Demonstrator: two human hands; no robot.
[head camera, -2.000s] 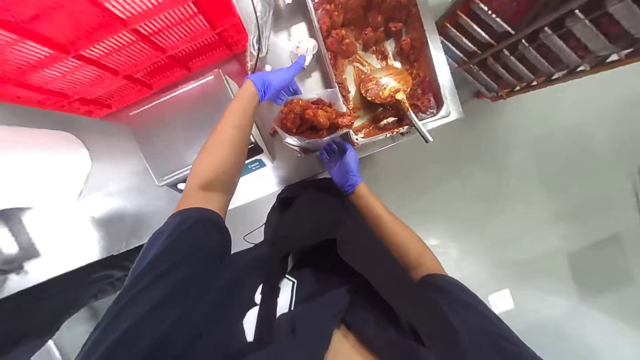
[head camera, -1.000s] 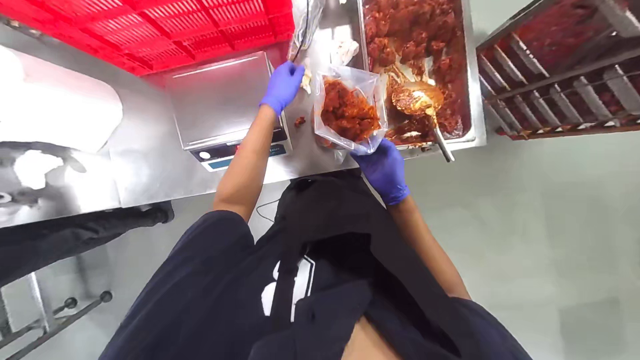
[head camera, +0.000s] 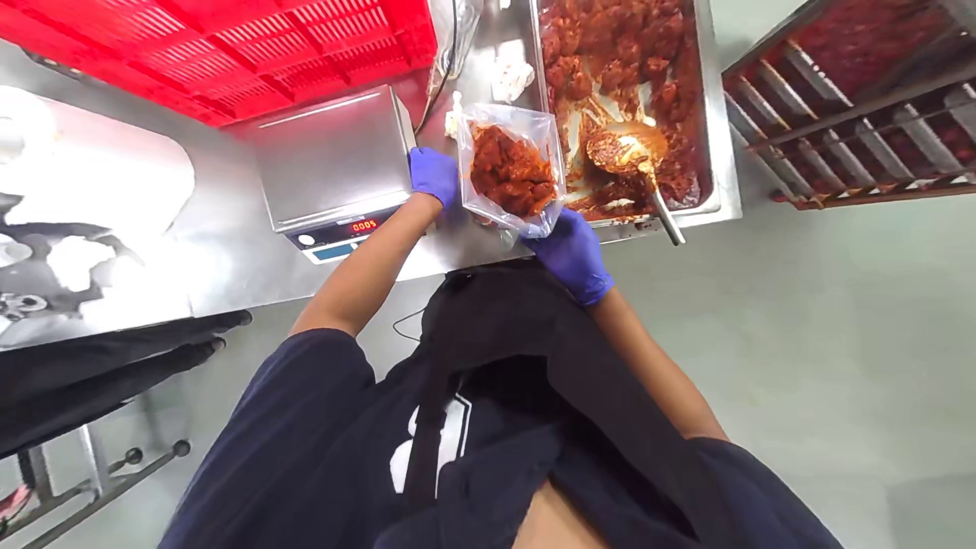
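Note:
Red sauced meat pieces (head camera: 512, 171) fill a clear plastic bag (head camera: 549, 126), seen from above at the table's front edge. My right hand (head camera: 568, 248), in a purple glove, grips the bag's lower right side. My left hand (head camera: 433, 177), also gloved, is at the right edge of the digital scale (head camera: 335, 160), just left of the bag; what its fingers do is hard to tell. Right of the bag a steel tray (head camera: 726, 183) holds more sauced meat, with a sauce-coated ladle (head camera: 629, 149) lying in it.
A red plastic crate (head camera: 320, 46) stands behind the scale. Crumpled white wipes (head camera: 511, 72) lie behind the bag. A large white roll (head camera: 114, 160) is at the left, a slatted rack (head camera: 854, 130) at the right. A clear plastic bundle (head camera: 456, 30) lies beside the crate.
My left hand has gone from the white wipe behind the bag to the scale's right edge. The bag's mouth has come to face upward more. The view has shifted left.

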